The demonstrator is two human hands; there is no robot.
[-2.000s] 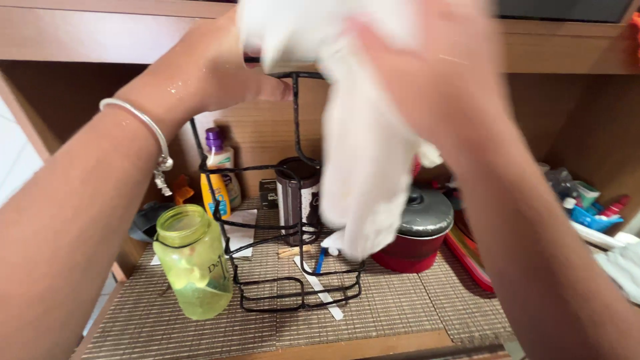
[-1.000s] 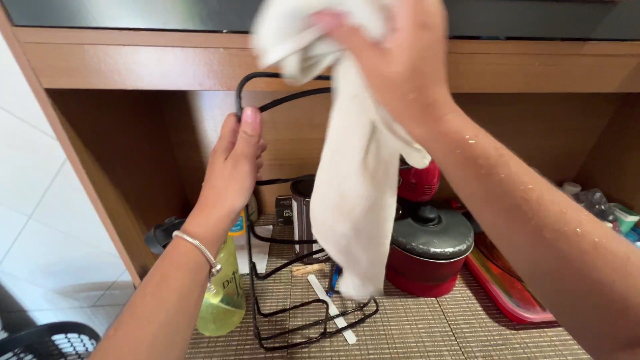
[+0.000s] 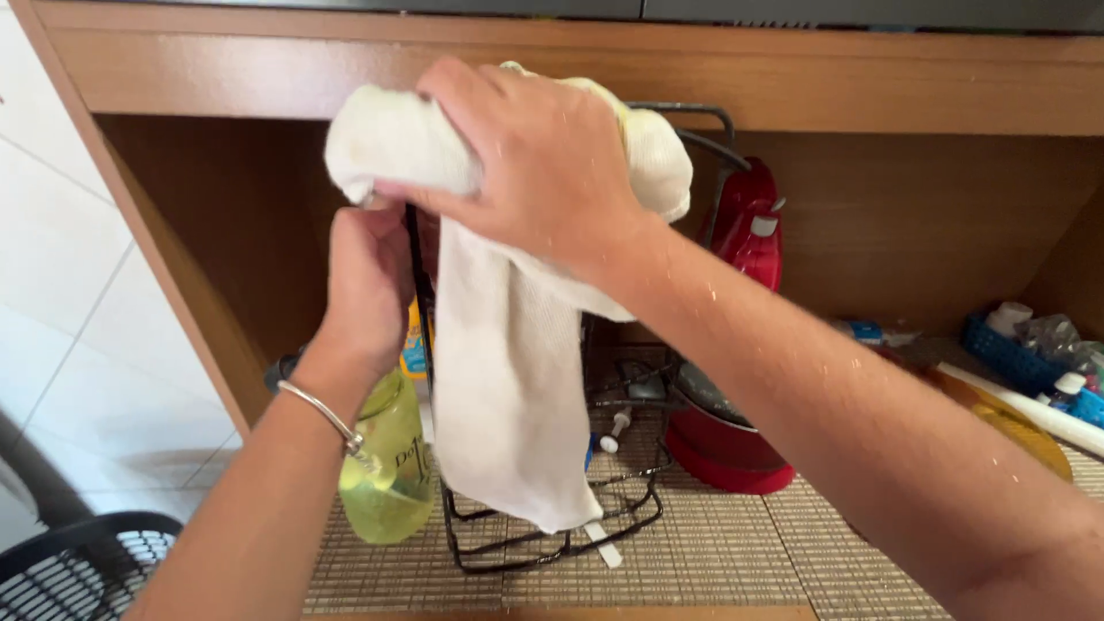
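A white cloth (image 3: 513, 388) is bunched under my right hand (image 3: 539, 164) at the top of a black wire rack (image 3: 552, 556) and hangs down in front of it. My right hand presses and grips the cloth. My left hand (image 3: 366, 276), with a silver bracelet at the wrist, is closed around the rack's left upright near the top, just below the bunched cloth, which partly hides its fingers. The rack stands upright on a woven mat (image 3: 716, 552), its middle mostly covered by the hanging cloth.
A yellow-green bottle (image 3: 388, 483) stands left of the rack. To the right are a red pot (image 3: 733, 448), a red appliance (image 3: 750, 224) and a blue basket (image 3: 1009, 354). The wooden shelf edge (image 3: 259, 78) runs above. A black basket (image 3: 95, 561) is at lower left.
My right hand and the cloth have moved down onto the rack's top, and the cloth is now bunched over it. My left hand stays on the rack's left side.
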